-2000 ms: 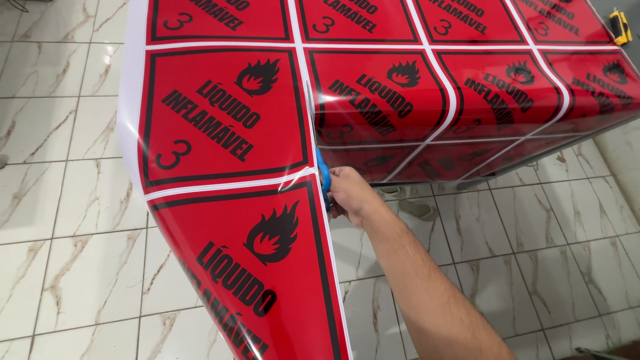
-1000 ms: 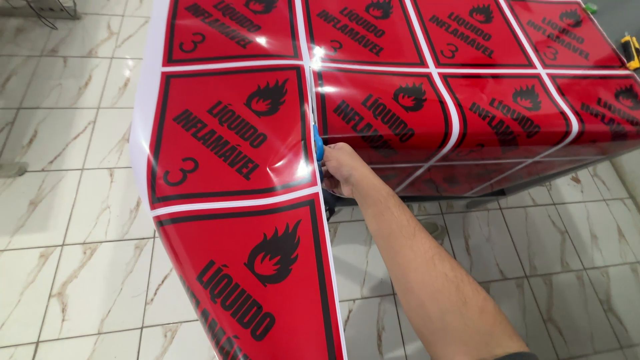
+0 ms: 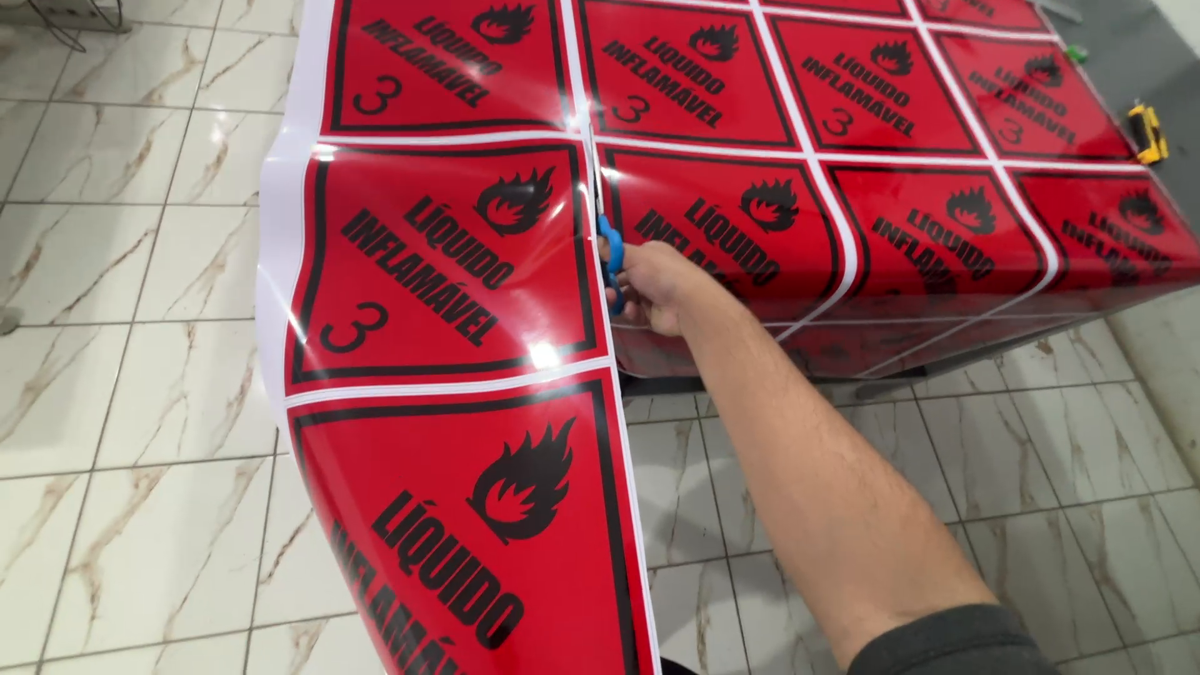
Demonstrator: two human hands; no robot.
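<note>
My right hand (image 3: 656, 281) holds blue-handled scissors (image 3: 612, 258), their blades pointing up along the white line between two columns of red flammable-liquid hazard labels. Below the blades, the printed vinyl sheet (image 3: 450, 258) is parted: a long left strip of labels hangs down toward the bottom of the view. The wider part of the sheet (image 3: 722, 220) lies over the table and droops past its front edge, to the right of the scissors. White margin runs down the strip's left side. My left hand is out of view.
A yellow and black tool (image 3: 1147, 133) lies on the grey table top (image 3: 1134, 56) at the right, near a small green object (image 3: 1076, 54). Marble-patterned floor tiles (image 3: 122, 244) surround the table. Dark cables (image 3: 64, 19) show at the top left.
My right hand and the scissors have moved farther up along the white line, and the parted stretch of the sheet is longer. The view has shifted.
</note>
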